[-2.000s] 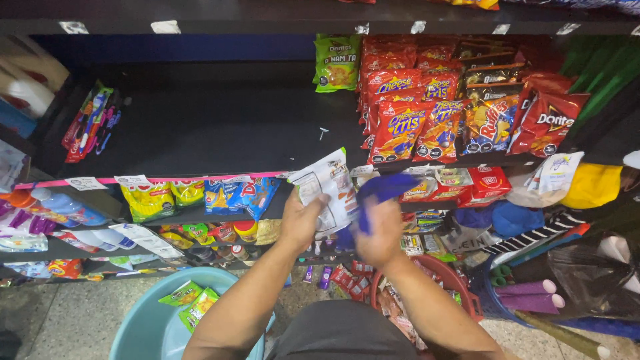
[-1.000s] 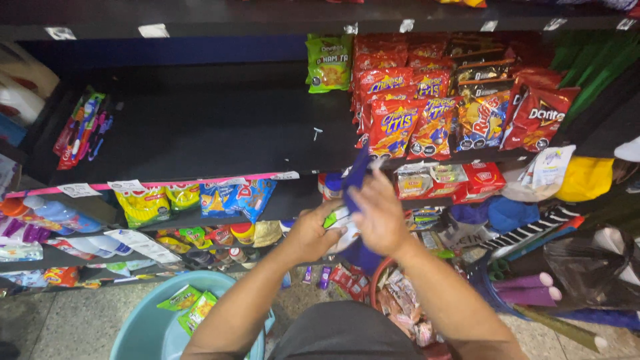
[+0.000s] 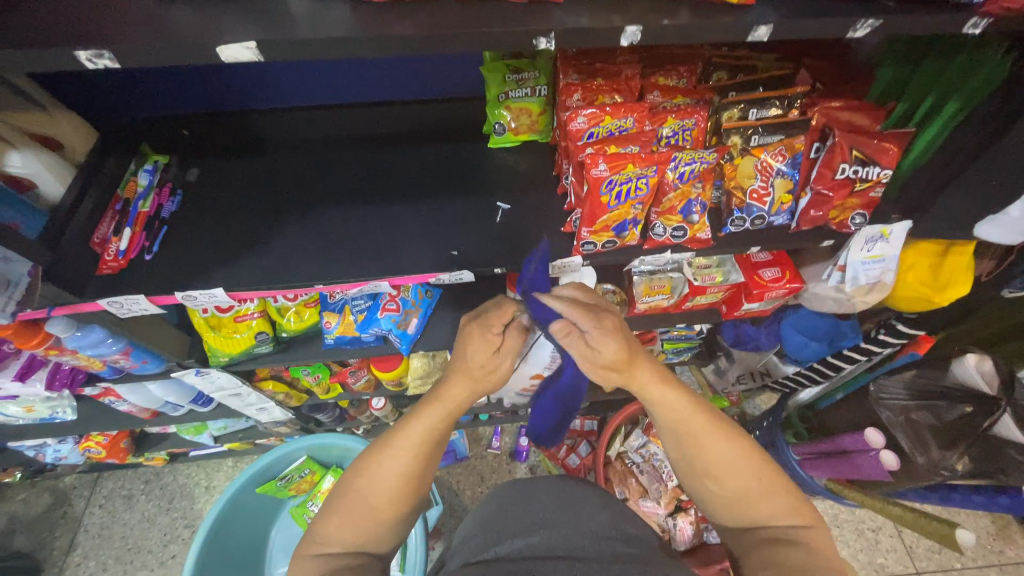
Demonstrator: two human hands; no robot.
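Note:
My left hand (image 3: 494, 342) grips a white printed packet (image 3: 534, 370) just in front of the shelf edge. Beside it, my right hand (image 3: 594, 332) pinches a dark blue cloth (image 3: 558, 404) that hangs down over part of the packet; its upper end sticks up above my fingers. The packet's contents cannot be told. Behind my hands is the black shelf (image 3: 360, 192). Red Cheese Tris bags (image 3: 622, 200), Ruffles bags (image 3: 764, 184) and red Doritos bags (image 3: 852, 180) stand on its right part, with a green Doritos bag (image 3: 518, 102) at their left.
Toothbrush packs (image 3: 134, 212) lie at the shelf's left. Lower shelves hold yellow snack bags (image 3: 232, 330), blue bags (image 3: 408, 312) and red cracker boxes (image 3: 764, 280). On the floor are a teal tub (image 3: 240, 496) with green bags and a red basket (image 3: 604, 448) of wrapped items.
Two seconds ago the packet showed broad and upright in my left hand; now it is lower and partly covered by my hands and the cloth. The blue cloth now hangs down lengthwise.

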